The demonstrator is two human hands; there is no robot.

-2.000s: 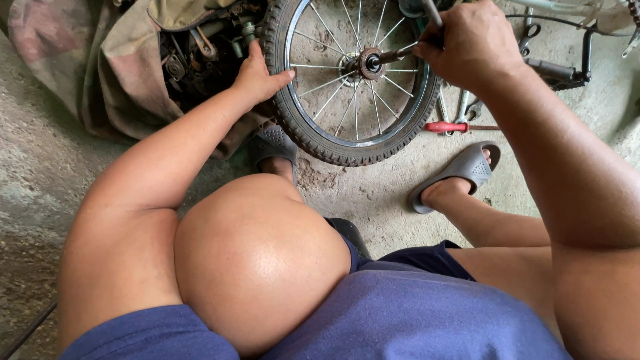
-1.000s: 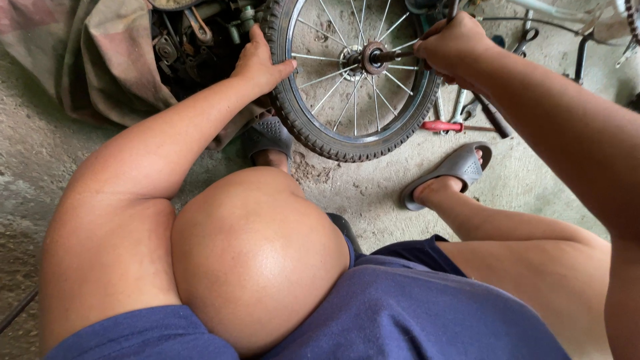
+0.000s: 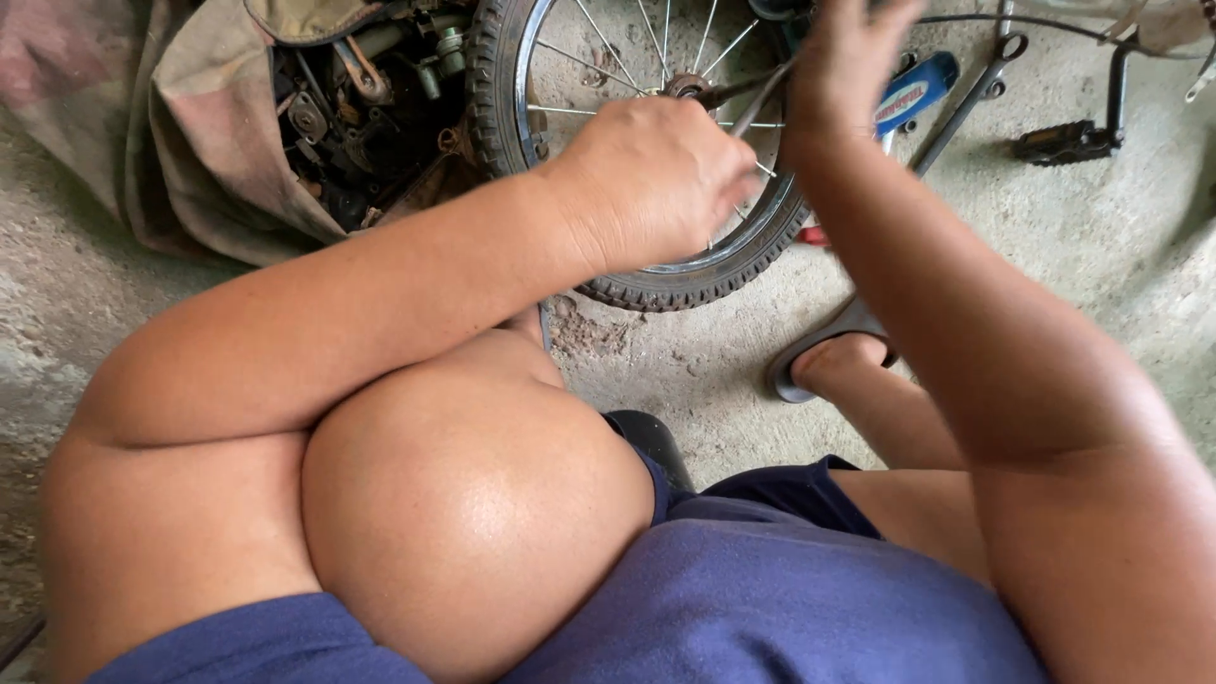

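Observation:
A spoked bicycle wheel (image 3: 655, 292) with a knobby black tire lies on the concrete floor at the top middle. Over its lower spokes is my left hand (image 3: 655, 176), fingers curled near a thin metal tool (image 3: 765, 100) that slants up toward the other hand; whether the fingers close on it cannot be told. My right hand (image 3: 845, 66), blurred, is above the wheel's right side, close to the tool's upper part, and its grip is unclear. Between the hands, a dark rod (image 3: 741, 90) reaches the wheel hub (image 3: 686, 87).
Left of the wheel, a worn cloth bag (image 3: 214, 123) holds metal parts (image 3: 366, 76). To the right lie a blue object (image 3: 917, 90) bearing writing, a ring-ended wrench (image 3: 969, 104), a red handle (image 3: 812, 236) and a bicycle pedal (image 3: 1064, 142). My sandaled foot (image 3: 841, 356) stands below them.
My left hand has left the tire's left side and moved right, over the spokes. My right hand's pose has changed, and the blue object now shows beside it.

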